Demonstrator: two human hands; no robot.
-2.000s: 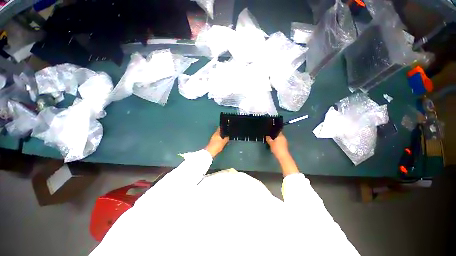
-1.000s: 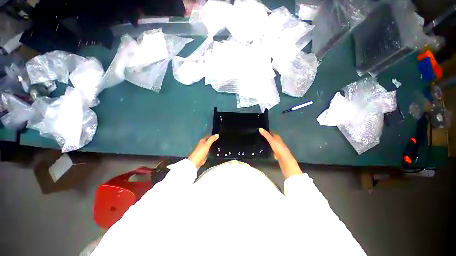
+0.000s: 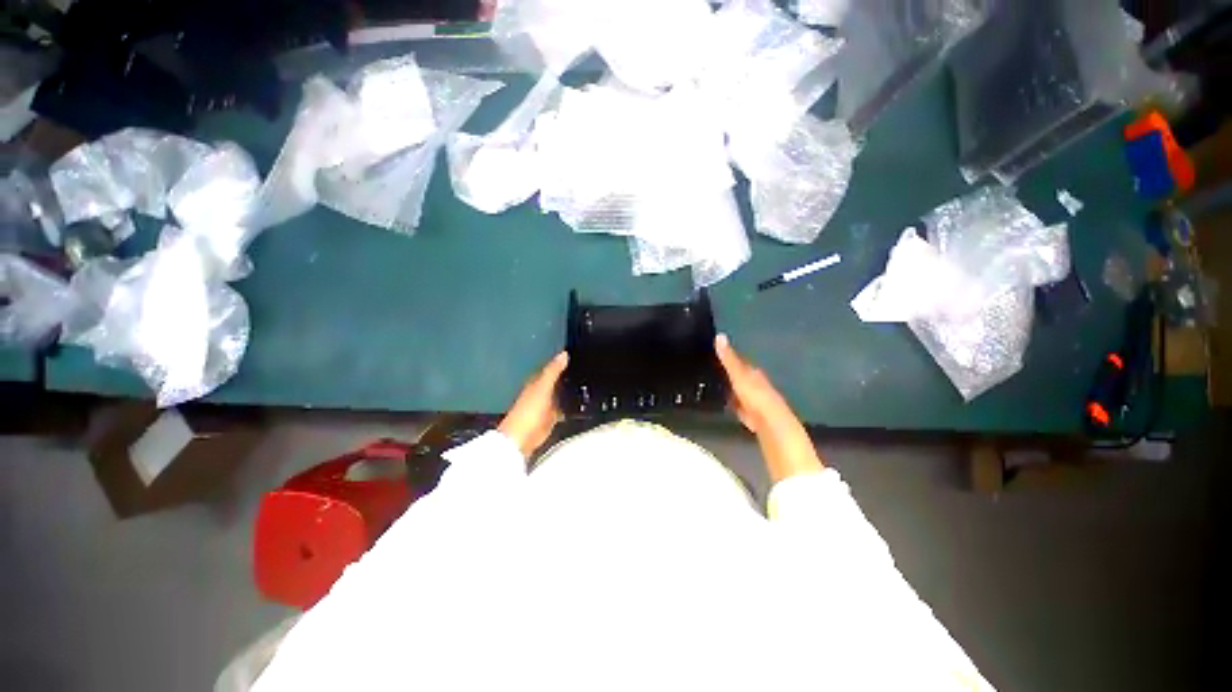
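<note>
A black square heat sink is at the near edge of the green mat, in front of my body. Its raised side edges point away from me and a row of small bright spots runs along its near side. My left hand holds its left side and my right hand holds its right side. The fingers under or behind the part are hidden. A slim white pen with a dark tip lies on the mat beyond my right hand.
Crumpled bubble bags lie at the back middle, on the left and on the right. Dark bagged parts stand at the right rear. A blue and orange tool is at the right. A red stool stands below the bench.
The heat sink was seen narrow, nearly edge-on, farther up the mat; it now shows its broad face, nearer my body. Both hands moved with it. The pen now shows clear of the part.
</note>
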